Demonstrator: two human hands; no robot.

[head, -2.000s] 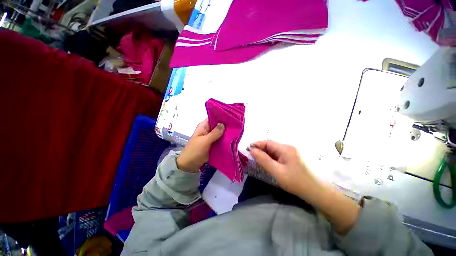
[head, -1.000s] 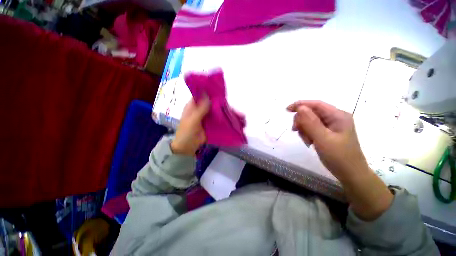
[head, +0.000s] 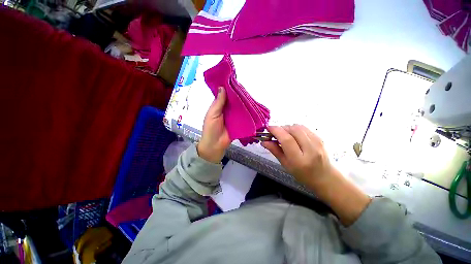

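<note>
My left hand point(head: 216, 129) holds a fanned stack of small magenta pieces point(head: 238, 105) over the table's front left edge, thumb on top. My right hand point(head: 297, 152) is at the lower right corner of the stack. Its fingers pinch a small dark metallic tool point(head: 264, 136), which touches the pieces' edges; most of it is hidden by the fingers, and I cannot tell exactly what it is.
Large magenta panels point(head: 294, 18) lie at the back of the white table point(head: 310, 77). The sewing machine head point(head: 452, 98) and green scissor handle point(head: 458, 190) are at the right. A blue basket point(head: 142, 154) and red cloth point(head: 67, 118) are at the left.
My right hand has come back left to the stack, and a small metallic tool now shows in its fingers. The stack is turned and fanned, its lower end now towards my right hand.
</note>
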